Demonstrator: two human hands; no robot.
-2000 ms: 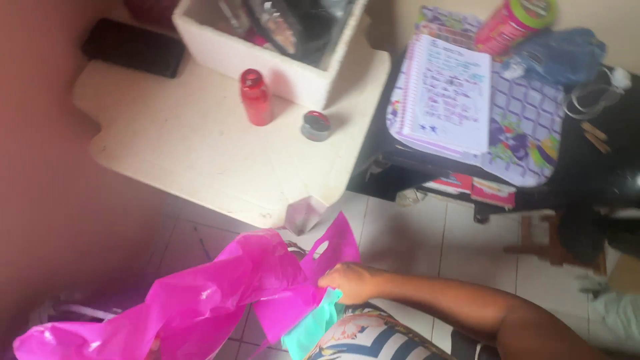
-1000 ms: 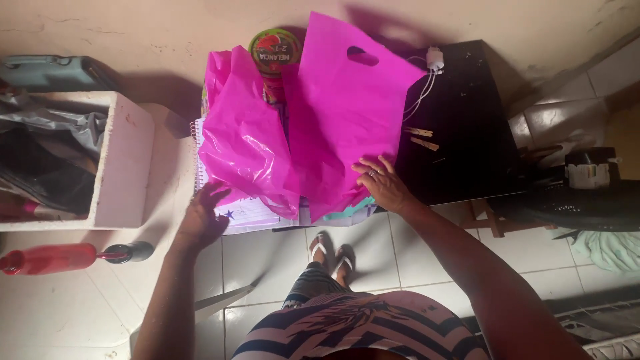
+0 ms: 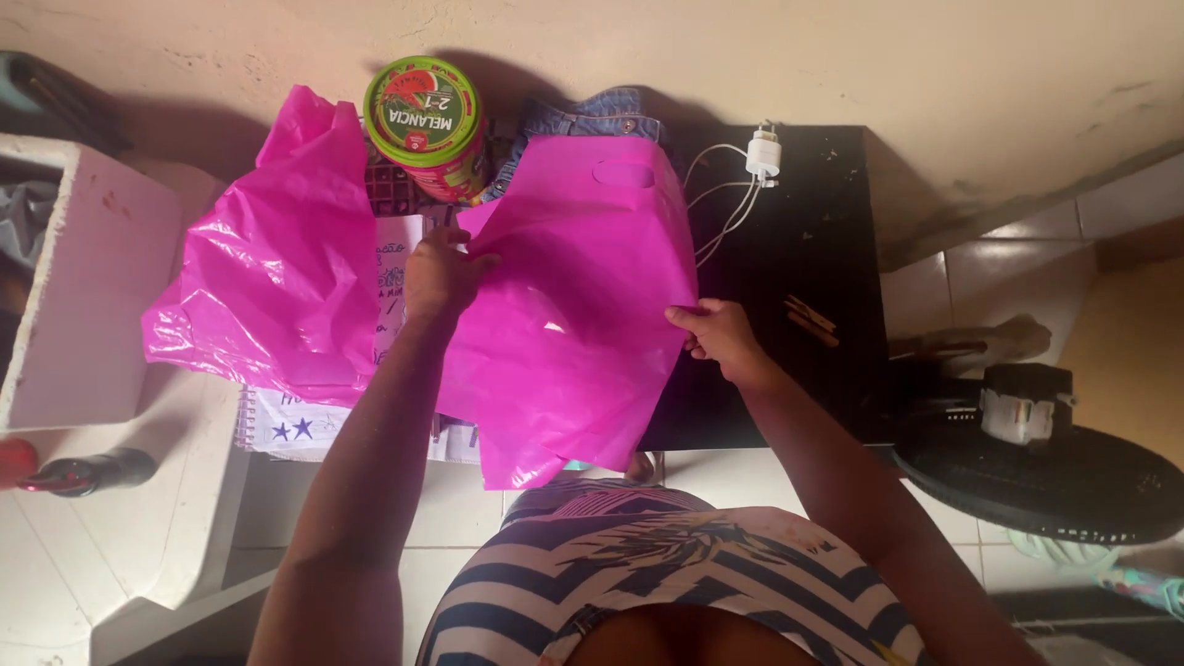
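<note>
A magenta plastic bag with a cut-out handle lies spread over the black table. My right hand pinches its right edge between thumb and fingers. At the bag's left edge is my left hand, fingers and thumb apart, touching the plastic; whether it grips is not plain. A second crumpled magenta bag lies to the left, over part of a spiral notebook with handwriting. A little teal material shows beneath the spread bag's near edge.
A tub with a green lid and folded denim stand by the wall. A white charger and wooden clothespins lie right. Left are a foam box on a white table; a black fan is lower right.
The two magenta bags now lie apart, with the notebook showing between them. My left hand has moved from the left bag to the other bag's edge. The right hand now pinches that bag's right side.
</note>
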